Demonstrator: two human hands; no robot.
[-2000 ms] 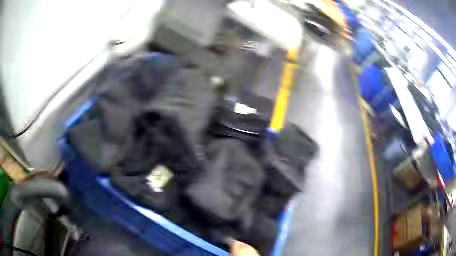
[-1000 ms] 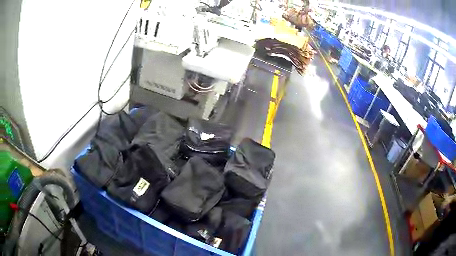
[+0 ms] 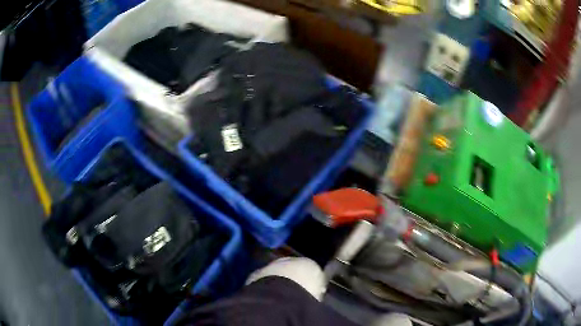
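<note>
No hand of mine can be made out. Black bags (image 3: pixel 159 219) with small white labels fill a blue bin (image 3: pixel 232 255) at the lower left. More black bags (image 3: pixel 280 121), one with a white label (image 3: pixel 231 137), are heaped in a second blue bin (image 3: pixel 274 232) in the middle. Dark cloth (image 3: pixel 267 305) lies at the bottom edge, beside a pale rounded shape (image 3: pixel 292 272); blur hides whether it is clothing or a limb.
A white bin (image 3: pixel 146 105) of black pieces and another blue crate (image 3: pixel 79 121) stand at upper left. At right are a green machine box (image 3: pixel 478 178), an orange-red handle (image 3: pixel 347 205) and grey hose. A yellow floor line (image 3: pixel 30 153) runs at far left.
The view has swung from the large loaded blue bin and aisle to several bins and the green machine. A fingertip visible two seconds ago at the bottom edge no longer shows.
</note>
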